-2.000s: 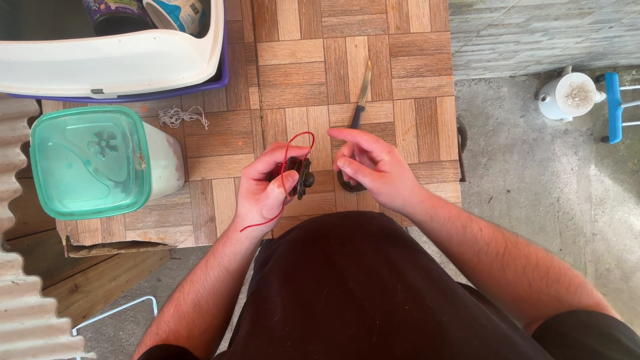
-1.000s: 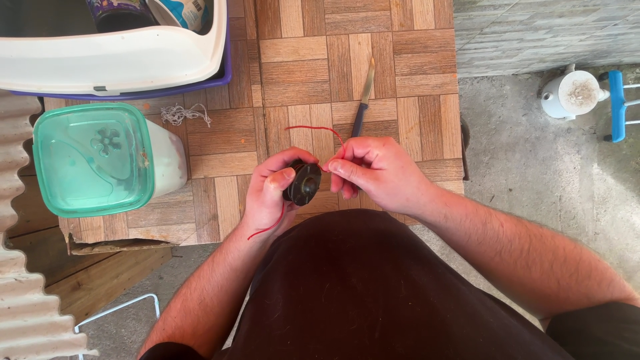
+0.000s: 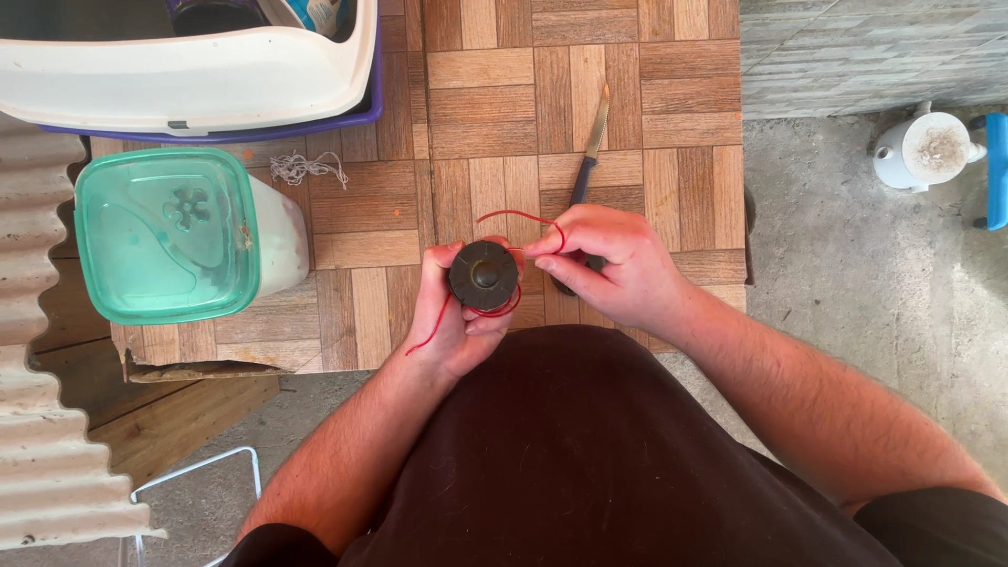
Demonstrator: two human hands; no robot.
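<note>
My left hand (image 3: 457, 323) grips a round black part with a domed centre, like a trimmer-line spool (image 3: 483, 275), its flat face turned up. Red line (image 3: 429, 337) trails from it over my wrist and loops below its lower right edge. Between thumb and forefinger, my right hand (image 3: 614, 260) pinches the red line just right of the spool, and a free end curves up and left above the fingers. Beyond that hand lies a serrated knife (image 3: 592, 146) with a dark handle, its blade pointing away from me; the hand partly hides its handle.
Left on the tiled-pattern table (image 3: 362, 260) are a tub with a green lid (image 3: 169, 236) and a tangle of whitish string (image 3: 309, 168). A white and purple container (image 3: 197, 79) holds several items at the upper left. A white vessel (image 3: 933, 150) stands on the floor at right.
The black part has turned from edge-on to face up in my left hand. My right hand, apart from the line two seconds ago, now pinches it.
</note>
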